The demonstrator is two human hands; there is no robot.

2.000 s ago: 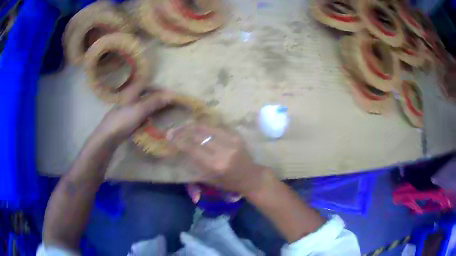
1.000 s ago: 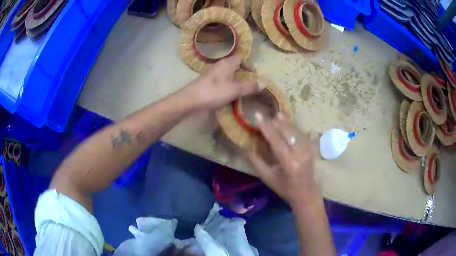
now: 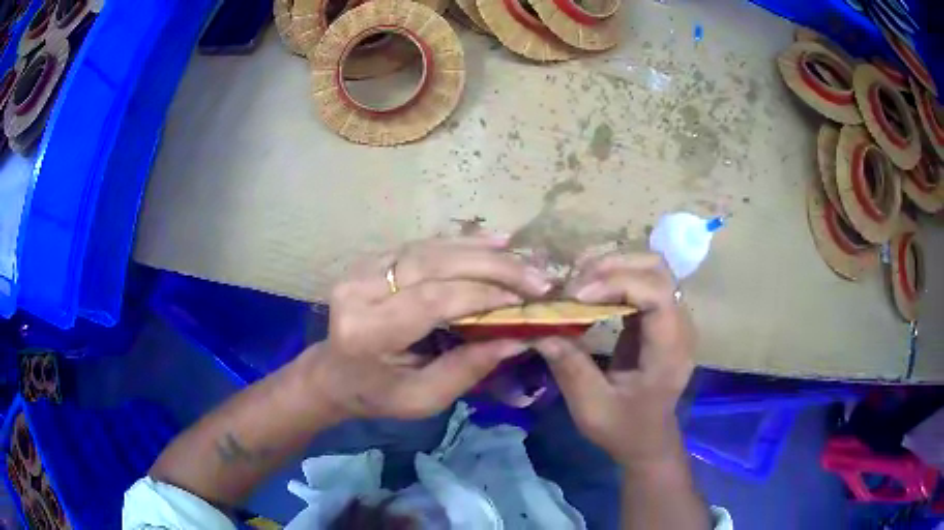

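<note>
A miniature straw hat [image 3: 538, 317] is held nearly edge-on over the table's front edge, its tan brim up and its red band below. My left hand [image 3: 414, 326] grips its left side, fingers above and thumb below. My right hand [image 3: 626, 352] grips its right side with thumb and fingers. The fingertips hide parts of the brim, and the centre hole does not show. A white glue bottle [image 3: 683, 242] with a blue nozzle is on the table just beyond my right hand.
Piled hats lie at the back left [image 3: 389, 122] and at the right [image 3: 867, 184]. The table [image 3: 259, 176] has dark glue stains. Blue trays [image 3: 104, 155] stand at the left. A dark flat object [image 3: 234, 25] lies at the back left. A red stool [image 3: 880, 468] is at the lower right.
The hat has been tilted from lying face-up to edge-on and brought closer to my body. My left hand has moved from its far rim to its left side. The view has shifted.
</note>
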